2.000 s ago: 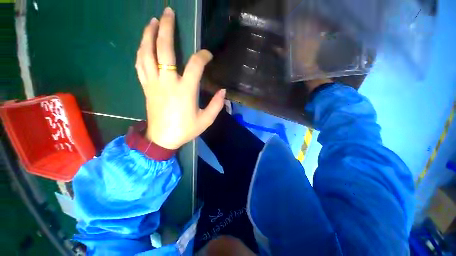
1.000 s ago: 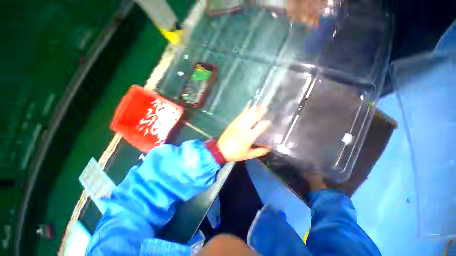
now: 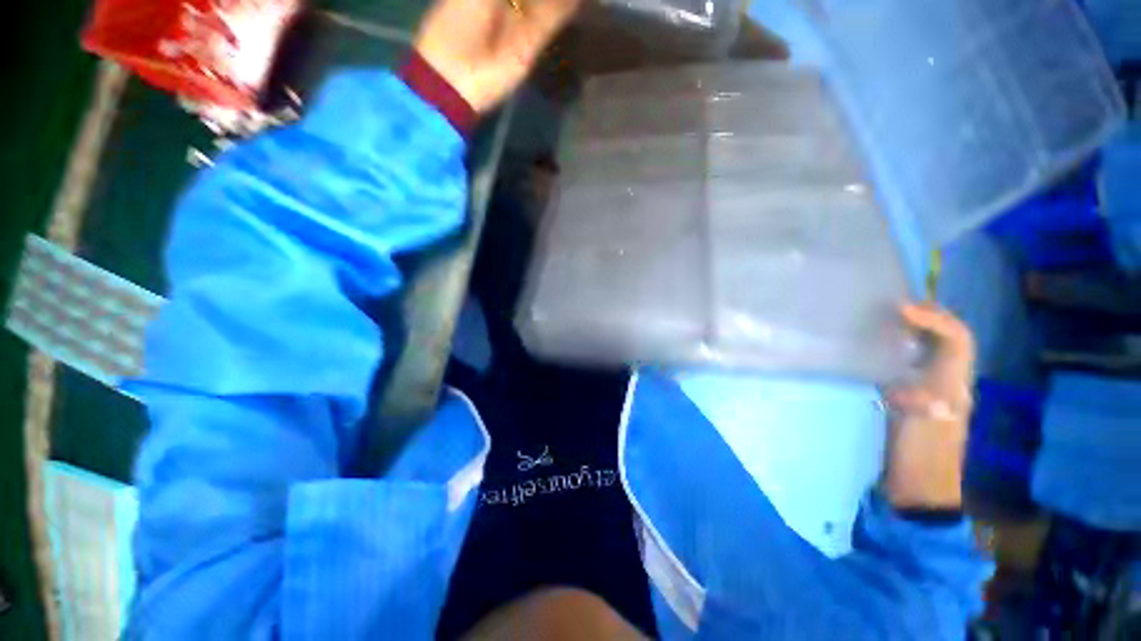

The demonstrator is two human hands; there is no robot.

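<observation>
A clear plastic blister tray (image 3: 709,232) with moulded compartments is over the gap in front of my body, right of the bench edge. My right hand (image 3: 932,369) grips its lower right corner. My left hand (image 3: 494,50), with a dark red wrist band, is at the top edge over the bench edge. Its fingertips are partly cut off and blurred, so I cannot tell whether it holds anything. Part of another clear tray (image 3: 682,15) shows at the top edge, right of my left hand.
The red parts bin (image 3: 182,44) with white parts is at top left, with white bits beside it. A sticker sheet (image 3: 81,307) and a second pale sheet (image 3: 94,545) lie at the bench's left. Another clear tray (image 3: 988,107) is at upper right. Blue shapes are at right.
My right hand has come from under the large tray out to the right and now holds a tray by its corner. My left hand is higher in the picture. The handset has left the view.
</observation>
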